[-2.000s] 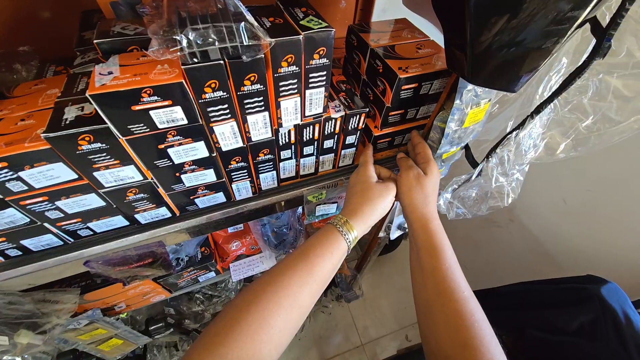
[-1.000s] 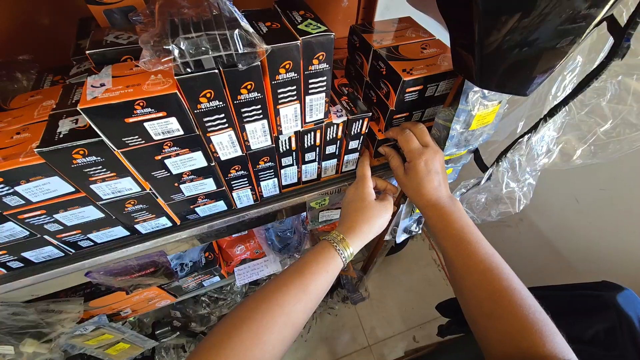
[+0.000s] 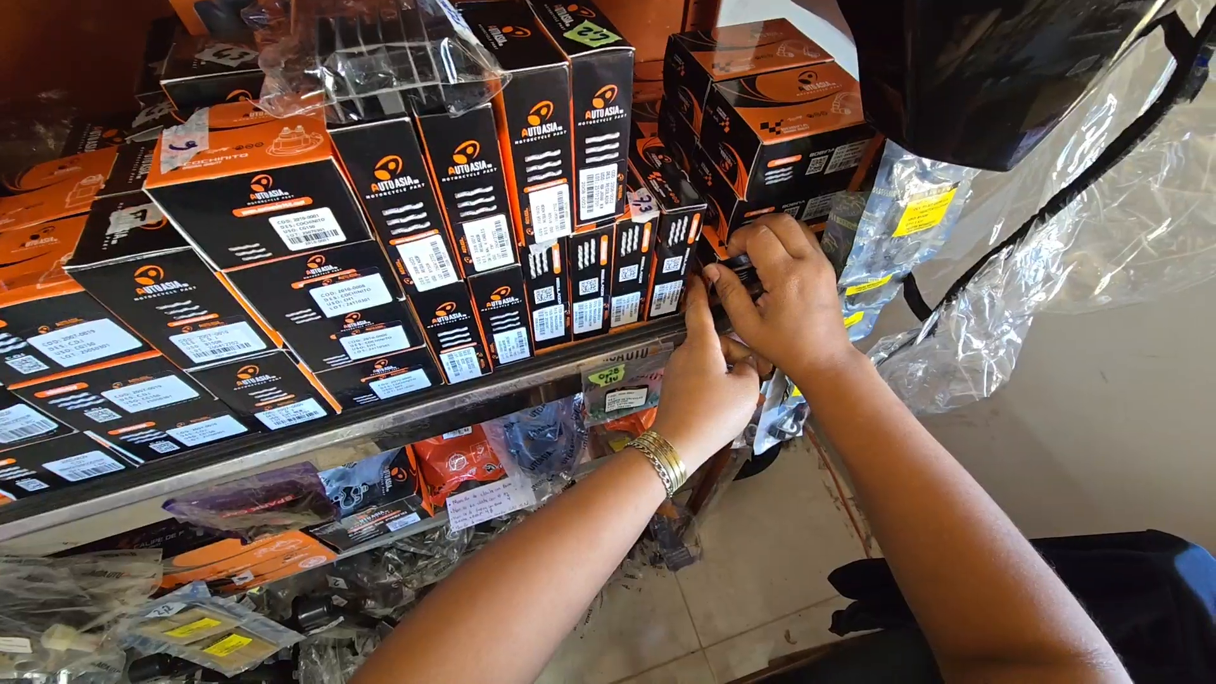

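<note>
My left hand [image 3: 708, 389], with gold-coloured bangles [image 3: 659, 463] at its wrist, is at the right end of the metal shelf edge [image 3: 532, 369], its index finger pointing up against the lowest box there. My right hand [image 3: 793, 294] lies over the front of that black box, thumb and fingers bent around its face; the box is mostly hidden, so its hold is unclear. Above the hands stand stacked black and orange Auto Asia motorcycle part boxes [image 3: 779, 142]. Narrow upright boxes [image 3: 670, 228] stand just left of my fingers.
More part boxes [image 3: 256, 199] fill the shelf to the left, with a clear plastic bag [image 3: 380, 57] on top. Bagged parts [image 3: 456, 465] lie on a lower shelf. At right hang plastic packets [image 3: 879, 228], clear wrapping [image 3: 1007, 313] and a black glossy part [image 3: 950, 76]. Tiled floor [image 3: 741, 570] shows below.
My right hand has come up from beside my left hand and now lies across the lowest box at the end of the row. My left hand stays by the shelf edge.
</note>
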